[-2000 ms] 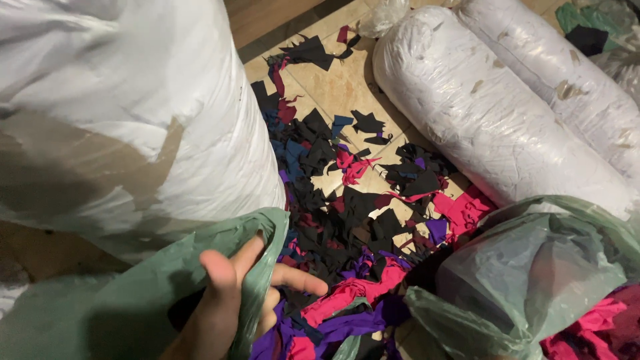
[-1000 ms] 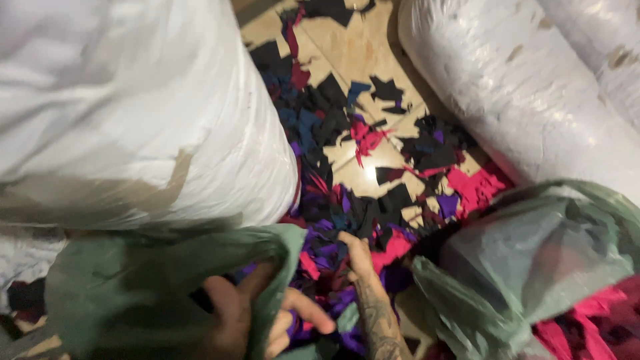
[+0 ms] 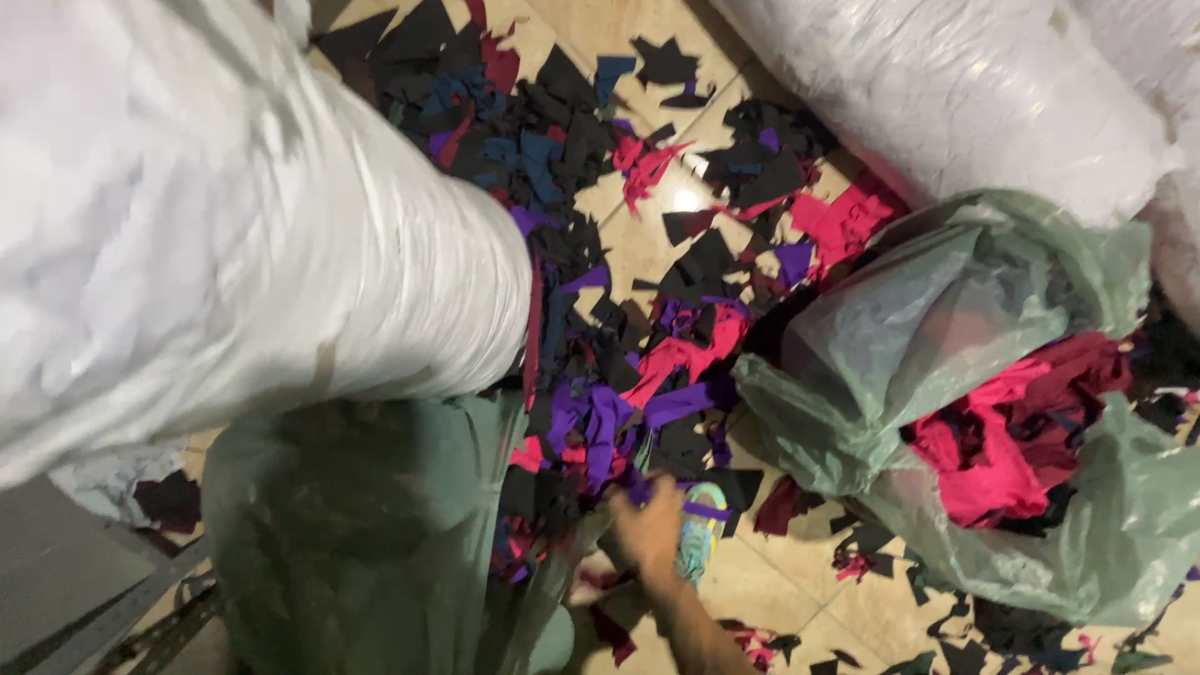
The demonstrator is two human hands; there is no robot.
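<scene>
My right hand, blurred, reaches in from the lower edge over the fabric scraps, its fingers at a purple fabric strip; whether they grip it is unclear. To its left stands a green plastic bag, its mouth turned toward the hand, with red, purple and dark scraps at the opening. My left hand is out of sight. Black, blue, purple and pink fabric scraps lie heaped on the tiled floor above the hand. A turquoise shoe shows just right of the fingers.
A large white wrapped bundle fills the upper left. More white wrapped bundles lie at the upper right. Below them, a second green plastic bag holds pink and maroon cloth. Scattered scraps lie at the lower right.
My left hand, at the green bag's rim in both earlier frames, is no longer seen. My right hand, over the scraps one second ago, is now beside the bag's mouth. The view has shifted.
</scene>
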